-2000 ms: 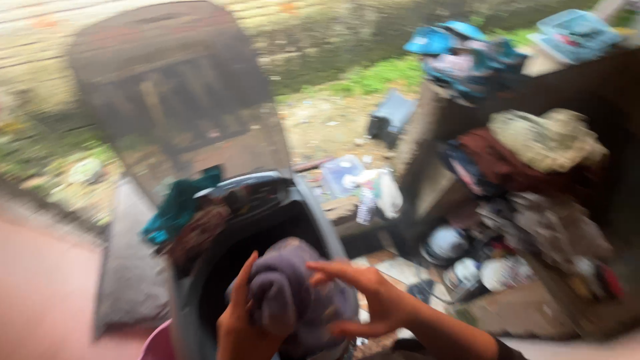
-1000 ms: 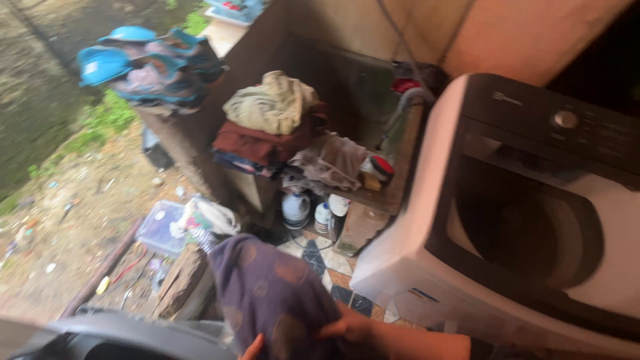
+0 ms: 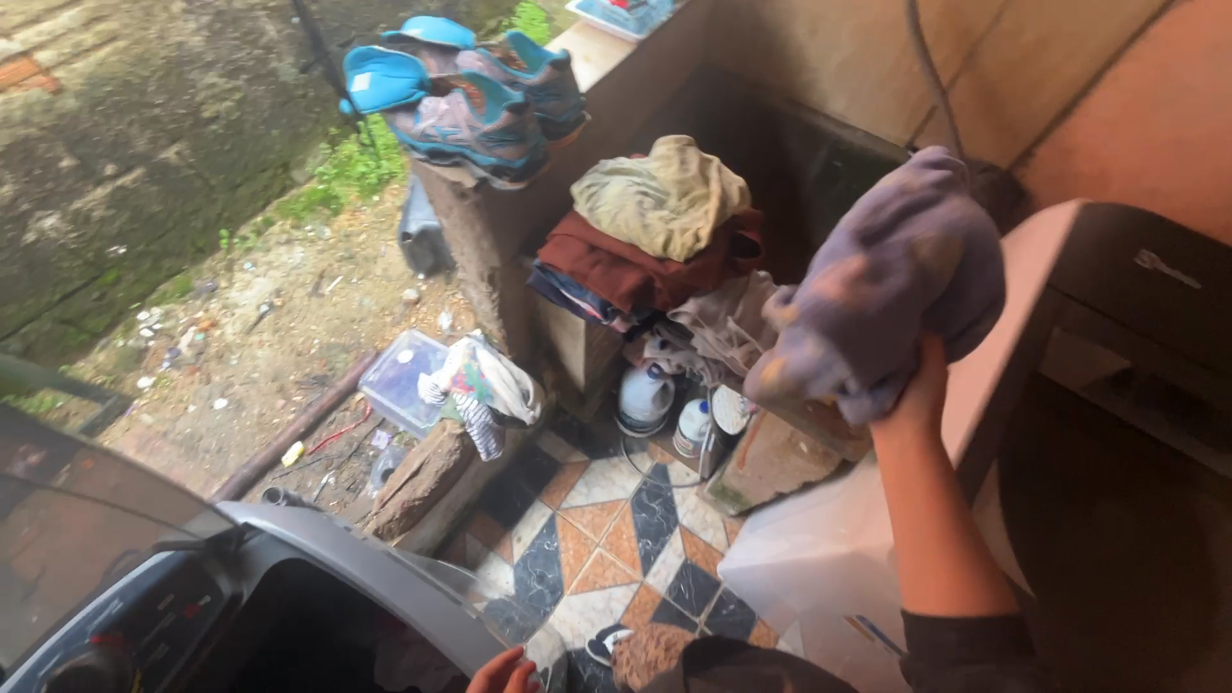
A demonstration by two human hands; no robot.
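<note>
A bunched purple-grey cloth with pale brown spots (image 3: 881, 279) is held up in my right hand (image 3: 924, 380), beside the corner of a white washing machine (image 3: 1001, 337). Only the fingers of my left hand (image 3: 505, 672) show at the bottom edge, next to the rim of a grey top-loading machine (image 3: 385, 568); whether they hold anything is hidden. That machine's see-through lid (image 3: 87, 491) stands raised. Behind the spotted cloth lie a cream cloth (image 3: 664, 197) on a folded rust-brown cloth (image 3: 616, 265) and a crumpled grey cloth (image 3: 727, 322).
Blue and grey sneakers (image 3: 481, 115) sit on a low wall. Below the cloths are a white jug (image 3: 645, 397) and a tub (image 3: 693, 426) on the patterned tile floor (image 3: 602, 539). A clear plastic box (image 3: 409, 380) and a plastic bag (image 3: 496, 380) lie near a log. A hose hangs at the wall.
The spotted cloth, held by both hands two seconds ago over the grey machine, is now raised in my right hand near the white washing machine. My view has swung right.
</note>
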